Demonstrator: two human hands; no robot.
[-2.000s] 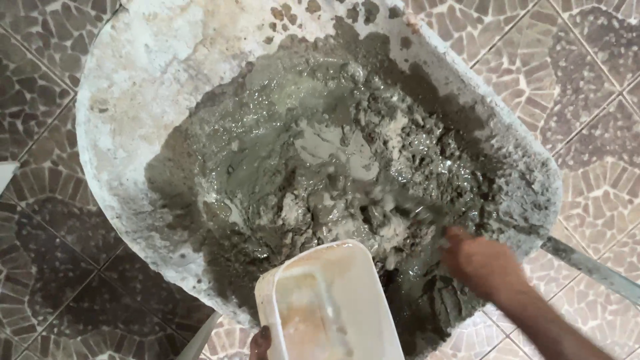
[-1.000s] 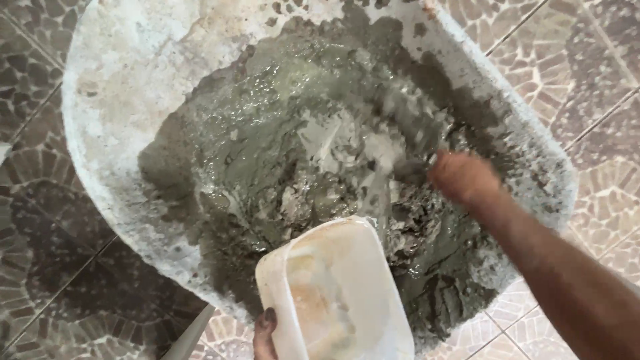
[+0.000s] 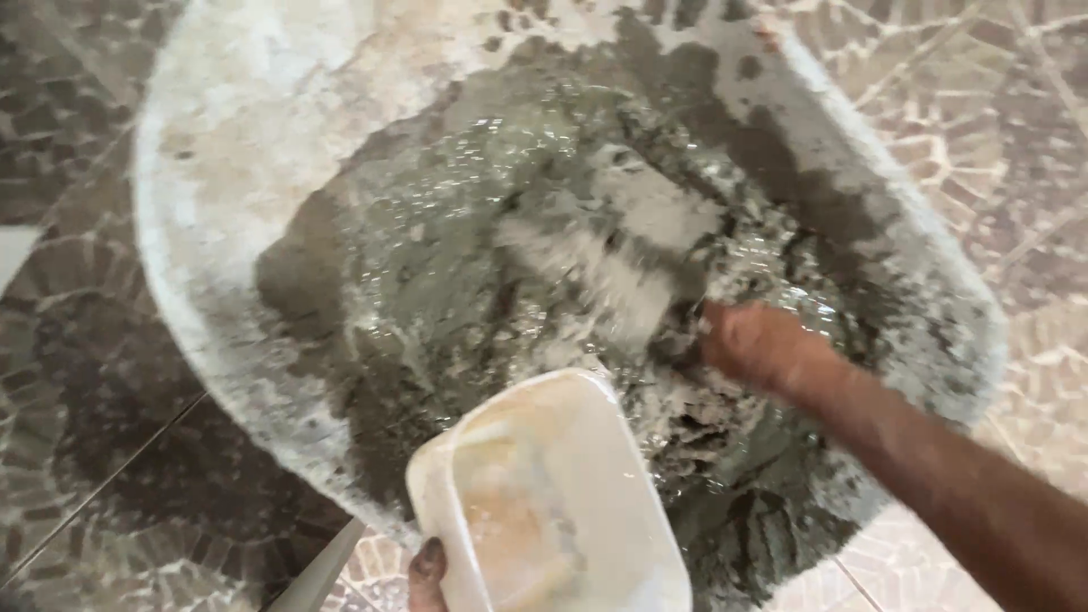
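A wheelbarrow tray (image 3: 221, 212), its inner wall crusted pale, holds wet grey mortar (image 3: 425, 255) with lighter dry patches in it. My right hand (image 3: 756, 344) is closed at the right of the mix, blurred by motion. It seems to grip a trowel whose blade is smeared and hard to make out against the mortar. At the bottom, my left hand (image 3: 427, 574) holds a white plastic container (image 3: 552, 501) by its left side, with only a little of the fingers in view. The container tilts over the tray's near edge, its inside stained yellowish.
Patterned floor tiles (image 3: 127, 425) surround the tray. A pale metal leg or bar (image 3: 323, 565) shows below the tray's left edge. A white corner of some object (image 3: 15, 251) lies at the far left.
My right hand has moved left, further over the mortar, and more of the forearm shows. The container in my left hand stays near the tray's near edge.
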